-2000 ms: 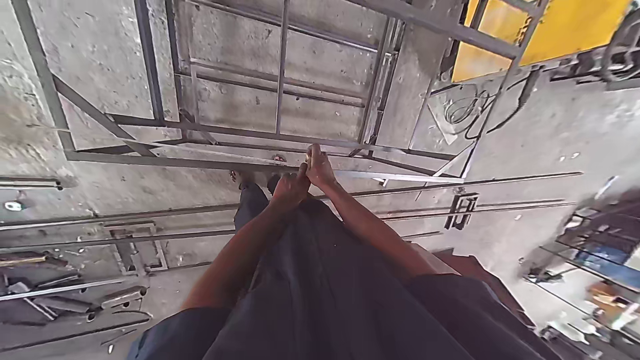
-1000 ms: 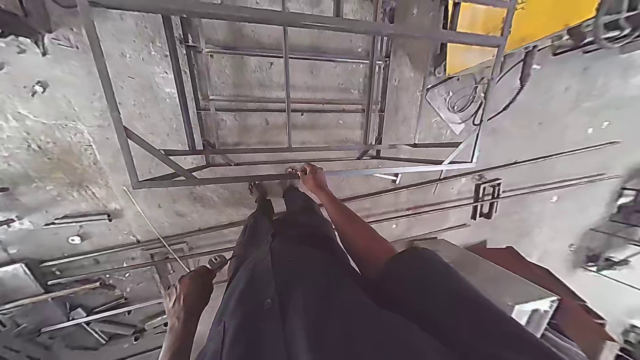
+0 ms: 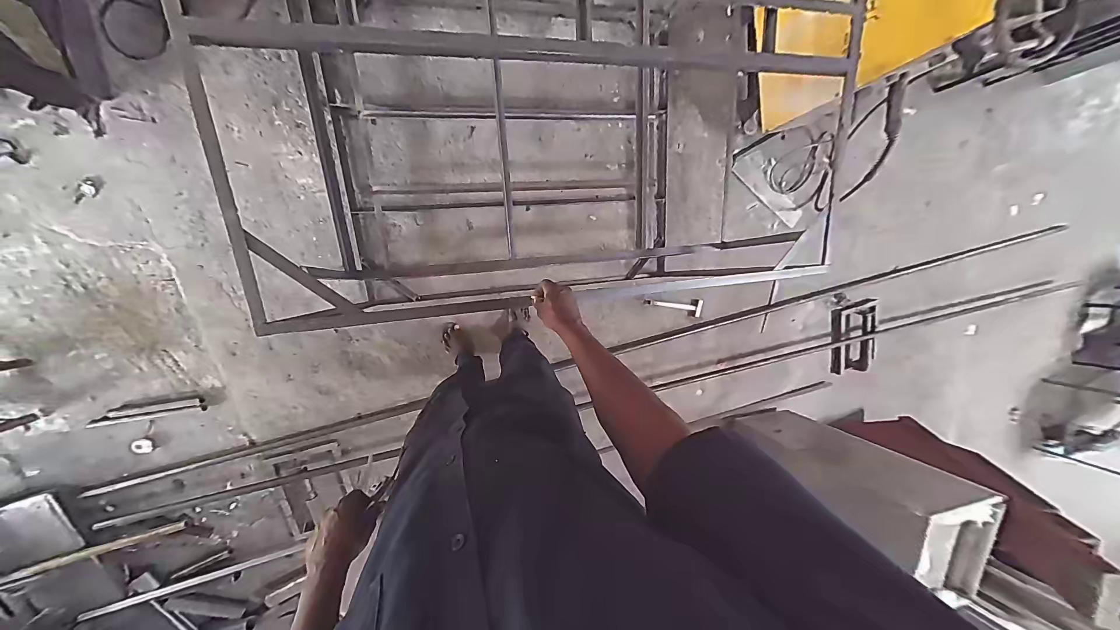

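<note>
A large welded frame of square metal tube [image 3: 437, 310] stands in front of my legs. My right hand [image 3: 556, 304] is closed at its near bar, to the right of my feet; a small bright spot shows at the fingertips and cannot be made out. My left hand [image 3: 343, 529] hangs low beside my hip at the lower left. Its fingers are dark and partly hidden against the clothing, so whether it holds something cannot be told.
Long metal bars [image 3: 735, 318] lie across the concrete floor behind the frame's near side. A small metal bracket [image 3: 853, 336] and a grey box-shaped piece [image 3: 875, 490] are at the right. Scrap metal [image 3: 206, 604] is piled lower left. A yellow panel [image 3: 910, 35] and cables [image 3: 792, 171] are upper right.
My hands were together at the near bar; my left hand has since moved away to the lower left, while my right hand stays at the bar. A thin rod-like line seen by my left hand no longer shows.
</note>
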